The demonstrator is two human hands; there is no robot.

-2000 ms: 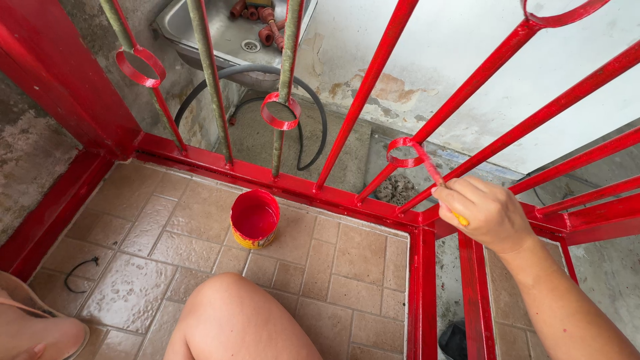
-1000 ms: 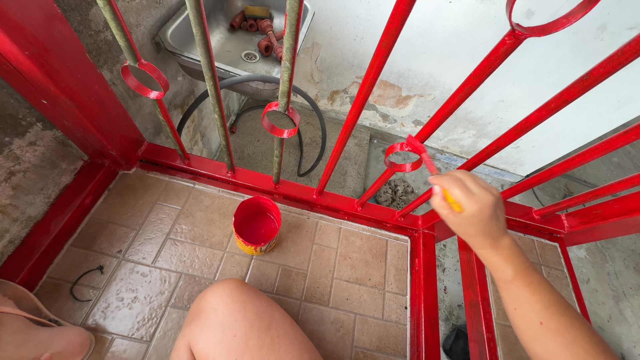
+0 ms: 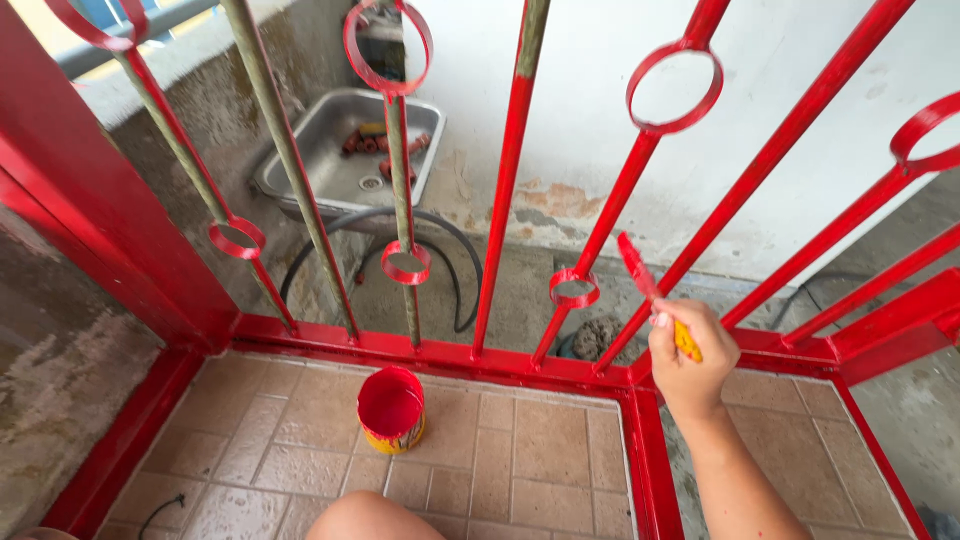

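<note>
My right hand (image 3: 694, 356) is closed around the yellow handle of a paintbrush (image 3: 637, 266), whose bristles and ferrule are coated in red. The brush tip points up and left, apart from the small red ring (image 3: 574, 289) low on a bar of the metal railing (image 3: 504, 225). Some railing bars are red, while others at the left still show bare, greenish-brown metal on one side. An open can of red paint (image 3: 391, 412) stands on the tiled floor near the bottom rail. My left hand is not in view.
Beyond the bars are a steel sink (image 3: 330, 169) holding reddish pipe fittings, a black hose (image 3: 469, 262) and a white wall (image 3: 570, 97). My knee (image 3: 373, 519) is at the bottom edge. A dark cord piece (image 3: 161, 514) lies on the tiles (image 3: 300, 465).
The brush tip was at the small lower ring one and two seconds ago; now it is to the right of that ring, off it. The view has tilted up.
</note>
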